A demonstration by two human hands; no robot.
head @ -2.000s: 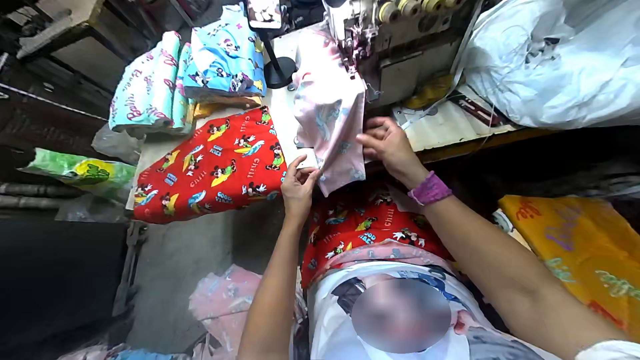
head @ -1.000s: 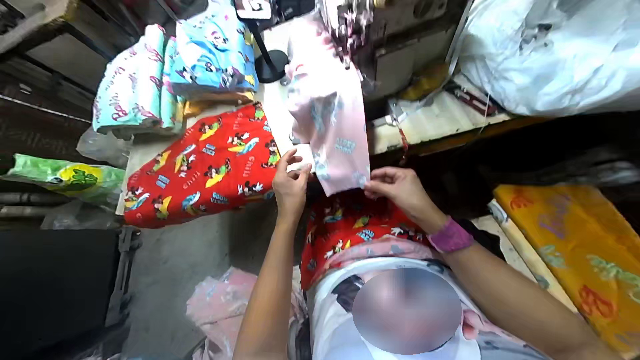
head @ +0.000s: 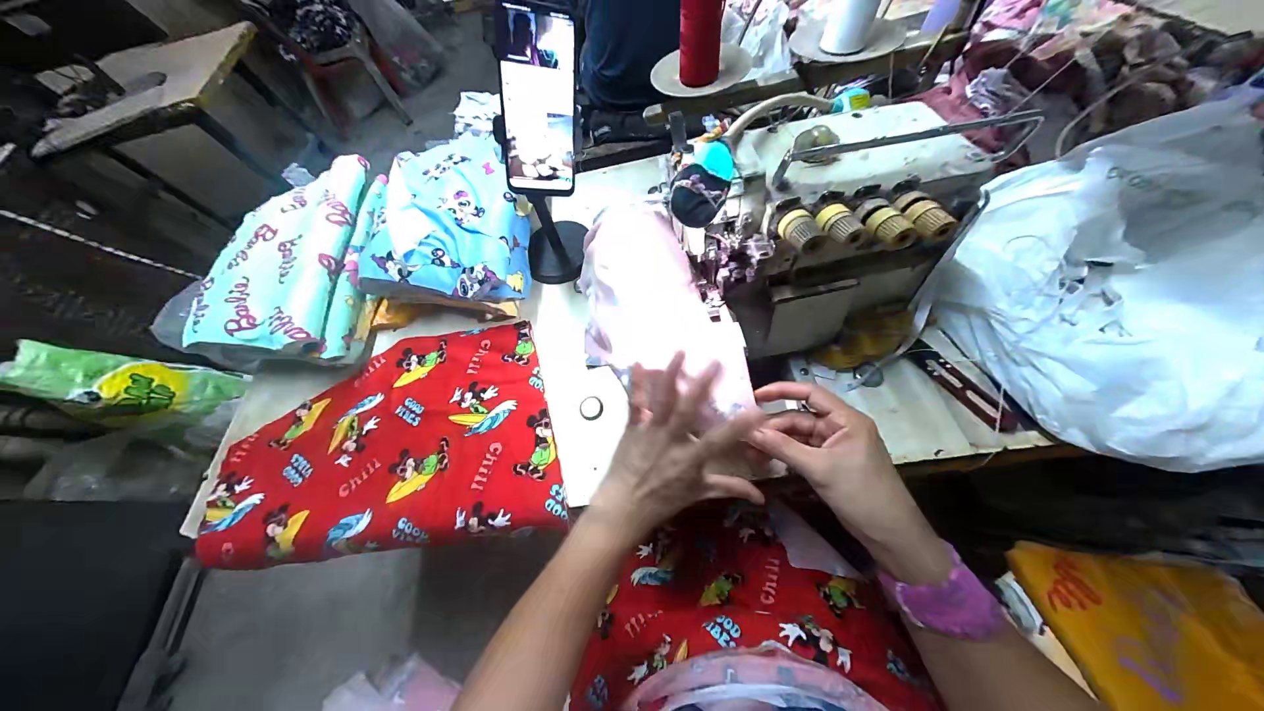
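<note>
Pink printed fabric (head: 657, 296) lies on the bed of an overlock sewing machine (head: 859, 188), beside its presser foot area. My left hand (head: 671, 444), blurred, is spread over the near end of the fabric with its fingers apart. At the fabric's near right corner, my right hand (head: 825, 449) pinches the edge between thumb and fingers; a purple band is on that wrist. Red cartoon-print fabric (head: 395, 444) covers the table's left part, and more red print fabric (head: 731, 602) lies over my lap.
A phone (head: 538, 99) on a black stand is behind the fabric. Folded turquoise (head: 281, 262) and blue (head: 454, 222) printed cloths lie at the left. A white plastic bag (head: 1116, 286) fills the right side. Thread cones, including a red one (head: 699, 44), stand behind the machine. Yellow fabric (head: 1145, 622) lies lower right.
The pink fabric's near end, which hung past the table edge, now lies further back under my hands. My left hand has moved right, onto the fabric. The view has tilted up.
</note>
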